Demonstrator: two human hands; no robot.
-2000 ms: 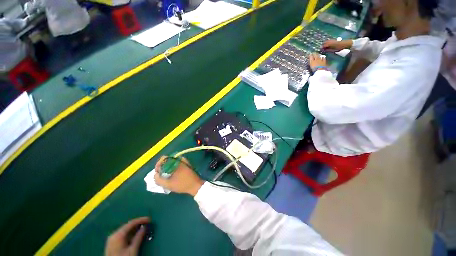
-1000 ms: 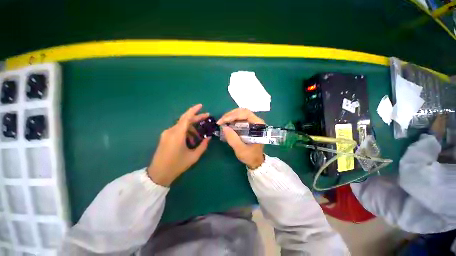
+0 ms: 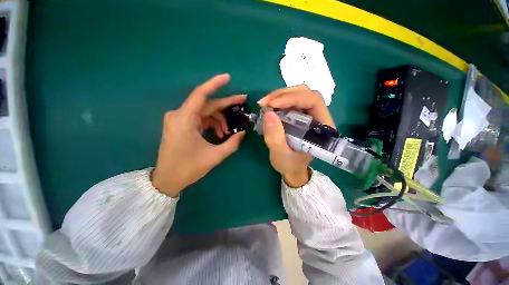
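Observation:
My left hand (image 3: 192,133) holds a small glossy black part (image 3: 236,118) between thumb and fingers above the green mat. My right hand (image 3: 293,125) holds a clear glue syringe (image 3: 329,146) like a pen, tilted, with its tip at the black part; whether it touches cannot be told. The green air cap (image 3: 373,167) is at the rear of the syringe, with a yellowish hose (image 3: 416,189) and a black cable running from it. White wiping paper (image 3: 307,68) lies on the mat beyond my right hand.
The black glue dispenser (image 3: 416,111) with a red lit display stands on the right. A white parts tray (image 3: 28,195) is at the left edge. Yellow edging (image 3: 379,25) runs along the back. Another person's pale sleeve (image 3: 469,206) and white paper (image 3: 471,117) are at the right.
The view has swung from the bench and neighbour to close over my hands. My right hand took the syringe from the paper to the black part, and its rear now tilts nearer to me.

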